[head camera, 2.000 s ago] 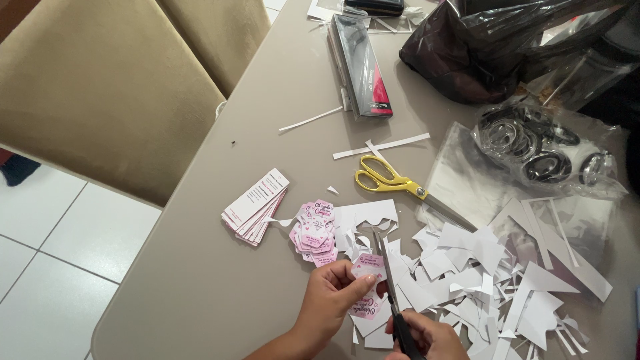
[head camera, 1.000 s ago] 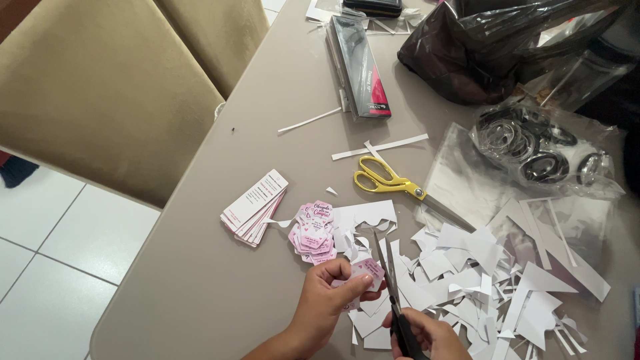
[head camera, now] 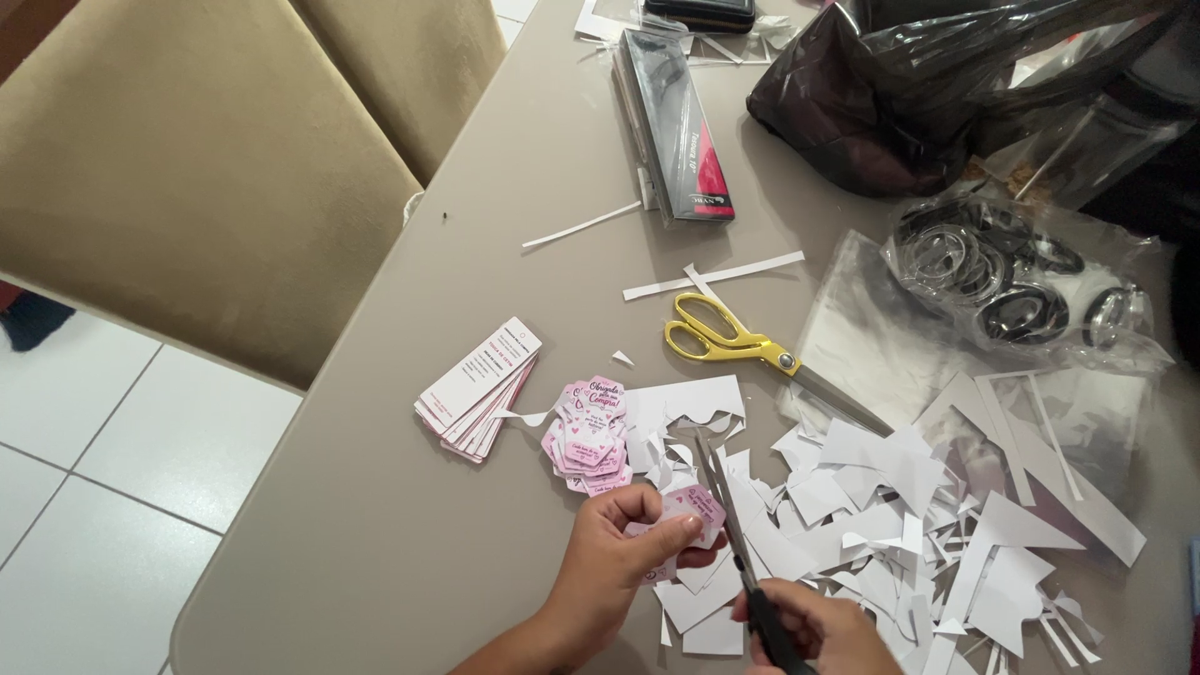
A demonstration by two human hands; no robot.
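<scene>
My left hand [head camera: 623,553] pinches a pink printed paper tag [head camera: 692,514] between thumb and fingers. In my right hand [head camera: 811,630] is a pair of black-handled scissors [head camera: 734,520], its blades slightly apart along the tag's right edge. Just above my left hand lies a pile of cut pink tags [head camera: 591,433]. A fanned stack of white printed cards [head camera: 481,380] rests farther left. Yellow-handled scissors [head camera: 727,337] lie on the table above the white paper offcuts [head camera: 872,487]. Part of the left fingers is hidden behind the tag.
The grey table [head camera: 375,525] holds a boxed scissors package [head camera: 677,131], a black plastic bag [head camera: 872,103] and a clear bag of black and clear rings [head camera: 1003,272]. Clear plastic sleeves [head camera: 862,309] lie beneath that bag. Upholstered chairs [head camera: 187,159] stand along the left edge.
The pink tag in my left hand has turned and tilted against the scissors. My right hand still holds the black-handled scissors in nearly the same place.
</scene>
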